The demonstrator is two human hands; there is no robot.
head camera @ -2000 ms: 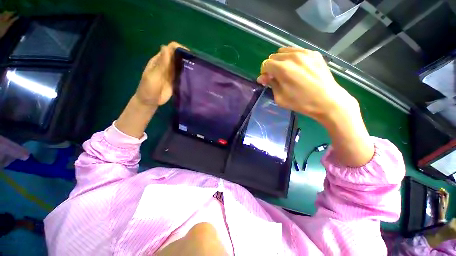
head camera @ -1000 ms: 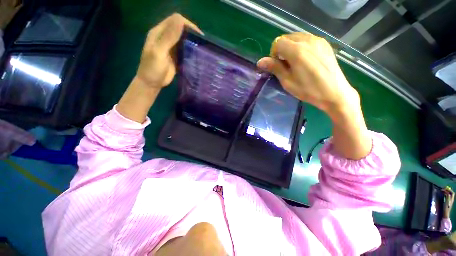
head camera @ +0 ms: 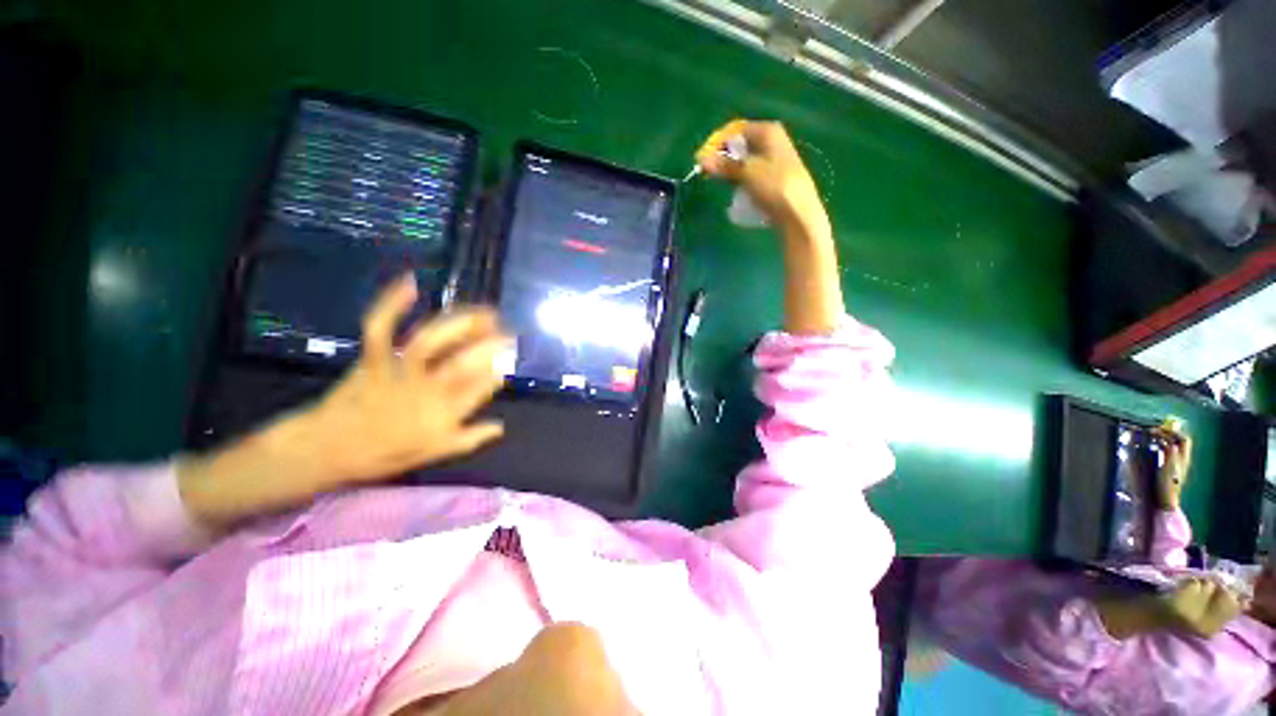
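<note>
Two tablets lie side by side in a black tray (head camera: 567, 455). The left tablet (head camera: 357, 238) shows rows of green and white text on black. The right tablet (head camera: 581, 259) shows a greyish screen with a short red line and strong glare. My left hand (head camera: 420, 385) is over the lower part of the tablets, fingers spread, blurred and holding nothing. My right hand (head camera: 756, 161), with yellow-orange finger covers, is beyond the right tablet's upper right corner. It pinches a thin pale-tipped plug (head camera: 691, 174) at that corner. A white scrap (head camera: 746, 210) shows under this hand.
A short black cable (head camera: 687, 357) with a pale end lies right of the tray on the green mat (head camera: 896, 280). Another loaded tray (head camera: 1085, 483) lies far right, with another worker's hand (head camera: 1173, 464) at it. A metal rail (head camera: 854, 70) runs along the back.
The left tablet, earlier raised and tilted in my left hand, now lies in the tray showing text. My left hand has moved down over the tablets. The tray appears further left in view.
</note>
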